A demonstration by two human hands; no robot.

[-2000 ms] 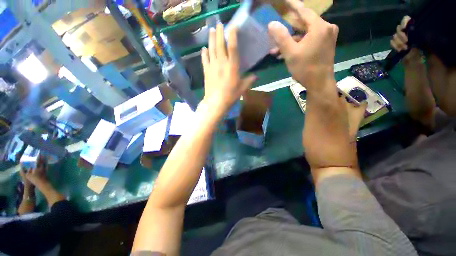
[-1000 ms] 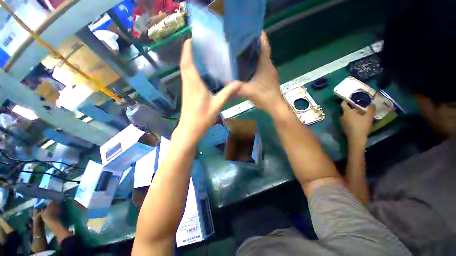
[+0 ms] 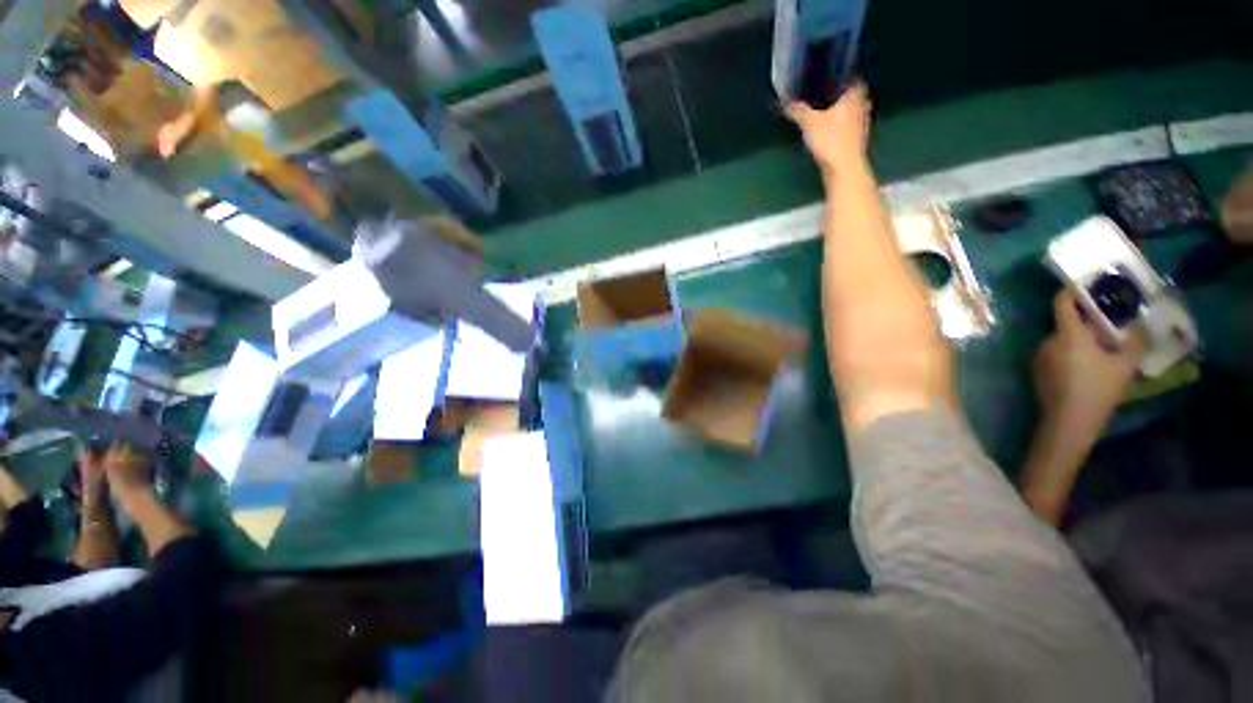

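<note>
My right hand is stretched far forward. It grips the lower end of a light blue retail box at the conveyor; the box's top is cut off by the upper edge. My left hand is not in view. Two open boxes with brown insides stand close together on the green bench, the left one by the pale rail and the right one tilted nearer me. A white and blue carton lies at the bench's front edge.
Several white-blue boxes are heaped at left under a blurred hanging driver. Other blue boxes stand on the conveyor. At right, a neighbour's hand holds a white housing; another housing lies beside my forearm.
The box held up in both hands is now at the conveyor in my right hand alone. My left hand has left the picture. A second open box shows on the bench.
</note>
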